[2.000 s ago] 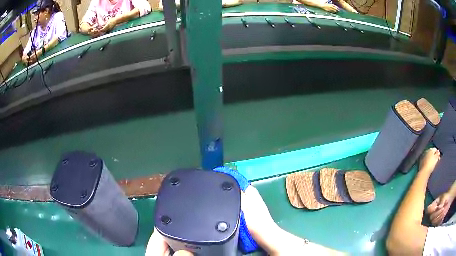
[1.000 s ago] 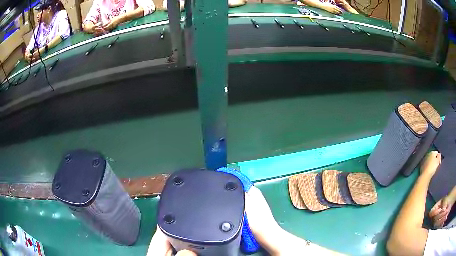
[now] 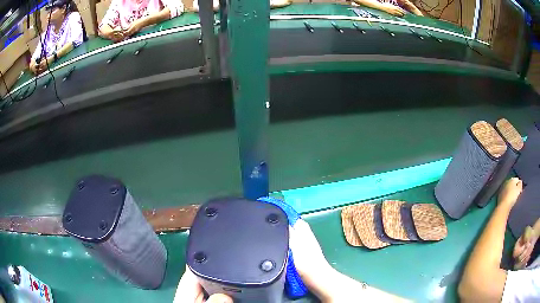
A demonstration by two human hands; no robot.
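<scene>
A dark grey speaker (image 3: 238,239) stands upside down in front of me, its smooth black base up with four round spots near the corners. My left hand (image 3: 198,291) is on its lower left side, partly cut off by the bottom edge. My right hand (image 3: 308,257) is at its right side with a bright blue cloth (image 3: 294,278) bunched between hand and speaker; the fingers are hidden behind the speaker. A second upside-down speaker (image 3: 127,237) stands to the left, untouched.
Loose wood-grain panels (image 3: 395,223) lie overlapping at right. Two wood-topped speakers (image 3: 471,168) stand beyond, near another person's arm (image 3: 488,242). A white bottle (image 3: 29,287) is at lower left. A green post (image 3: 251,100) rises behind the speaker, before the belt (image 3: 367,142). People sit across.
The view has shifted slightly, so things sit a little further right than two seconds ago. Both hands stay on the same speaker. The neighbour's lower hand has moved slightly.
</scene>
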